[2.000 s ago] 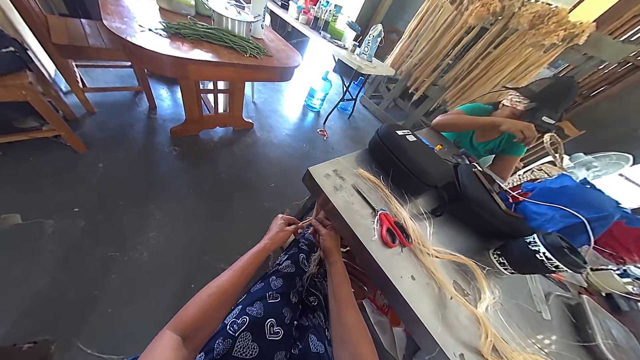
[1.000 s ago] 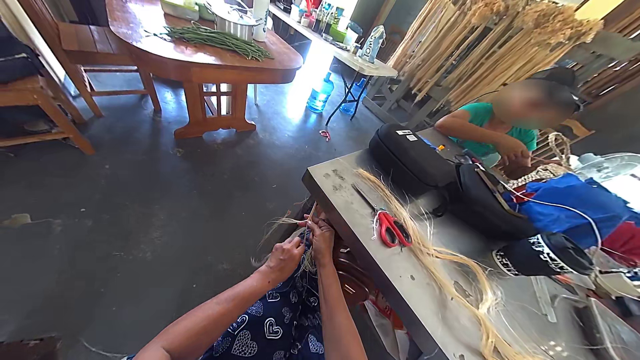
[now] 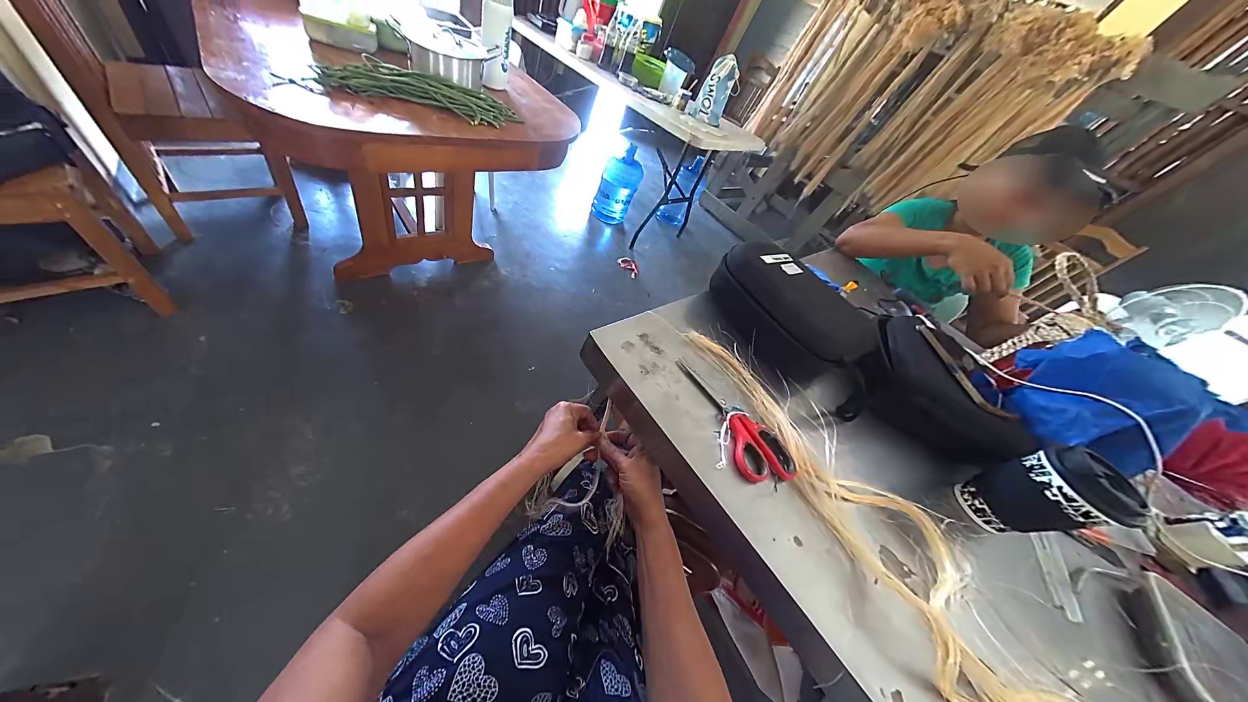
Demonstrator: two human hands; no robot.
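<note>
My left hand point(image 3: 565, 431) and my right hand point(image 3: 629, 468) meet above my lap, beside the near edge of the grey table point(image 3: 639, 366). Both pinch pale fiber strands point(image 3: 605, 419) between thumbs and fingers; loose ends hang over the dark blue heart-print cloth point(image 3: 526, 585). How the strands cross is too small to tell. On the tabletop, right of my hands, lie scissors with red handles point(image 3: 756, 447), closed, with white string tied on. A long bundle of blond fiber point(image 3: 829, 492) runs alongside them.
Black cases point(image 3: 795, 307), a black patterned cup point(image 3: 1053, 487) and a blue bag point(image 3: 1102, 390) stand on the grey table. Across it a person in a green shirt point(image 3: 926, 249) handles woven work. A wooden table point(image 3: 390, 146) with green bean pods, chairs and water jugs point(image 3: 618, 185) are farther back.
My hands came together from slightly apart, the left now level with the right at the strands. The person across the table has lowered a hand from the face area since the first frame.
</note>
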